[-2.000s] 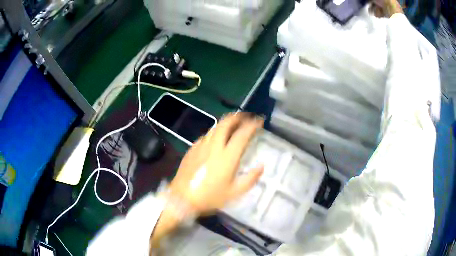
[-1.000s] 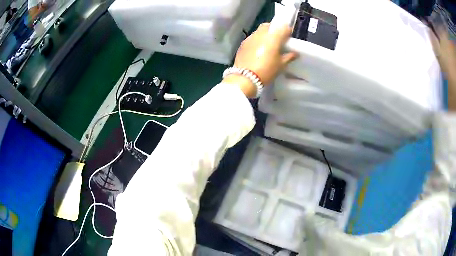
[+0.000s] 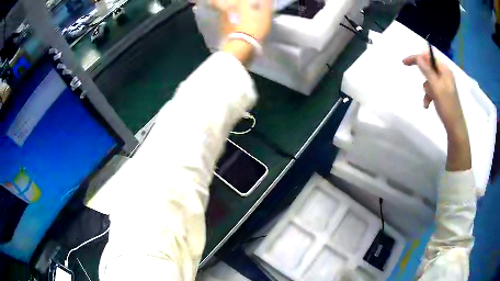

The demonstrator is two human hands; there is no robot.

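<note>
My left hand [image 3: 245, 22], blurred and cut by the top edge, is over the back stack of white trays [image 3: 304, 66]; whether it holds anything cannot be told. A dark unit [image 3: 303, 7] lies in the top tray beside it, partly cut off. My right hand [image 3: 443, 90] is above the right-hand stack of white trays [image 3: 395, 71], with a thin black item [image 3: 432, 56] between its fingers. A lower white tray [image 3: 315, 211] with moulded pockets holds a black unit [image 3: 379, 249] with a short upright lead in one pocket.
A smartphone [image 3: 241, 169] lies on the green bench [image 3: 279, 123], near its front edge. The monitor [image 3: 60, 153] stands at left. A white cable [image 3: 82, 242] runs to a small device [image 3: 62, 273] at bottom left. Blue floor [image 3: 476, 233] shows at right. My left sleeve hides much of the bench.
My left hand has moved from the black unit on the right stack to the back stack. That unit no longer shows on the right stack. My right hand has come in over that stack.
</note>
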